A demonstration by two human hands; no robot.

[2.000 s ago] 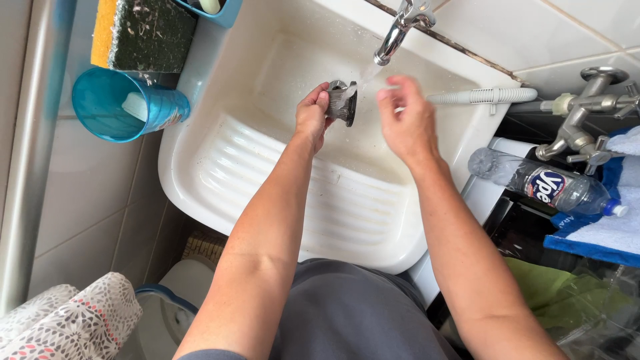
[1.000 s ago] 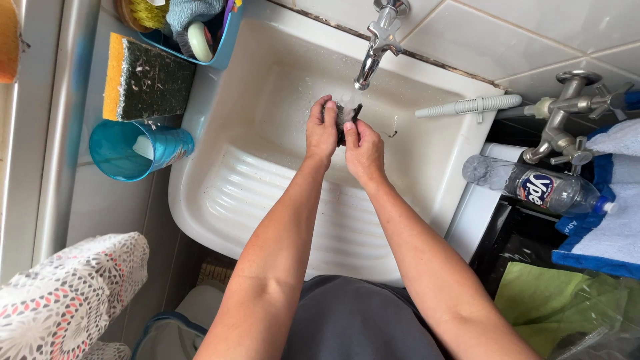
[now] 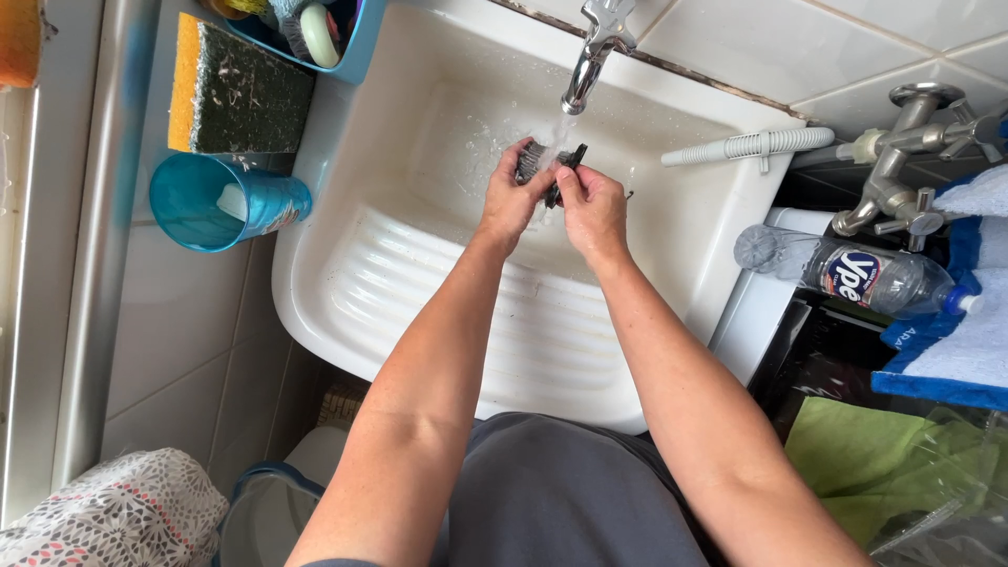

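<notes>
Over the basin of a white laundry sink (image 3: 378, 260), my left hand (image 3: 510, 185) grips a small dark part with grey ribbing (image 3: 533, 160), perhaps a filter; its exact kind cannot be told. My right hand (image 3: 592, 203) pinches the black rim at its right side. Water runs from a chrome faucet (image 3: 583, 75) onto the part and my left fingers, and splashes around them. The fingers hide much of the part.
Left of the sink are a two-sided sponge (image 3: 244, 94), a blue cup (image 3: 209, 201) and a blue container (image 3: 358, 47). To the right lie a grey drain hose (image 3: 740, 150), metal valves (image 3: 894, 161), a Ypê bottle (image 3: 854, 272) and a towel (image 3: 953, 339).
My right hand was blurred and apart from the part two seconds ago; now it grips the part beside my left hand. The part is turned differently under the stream.
</notes>
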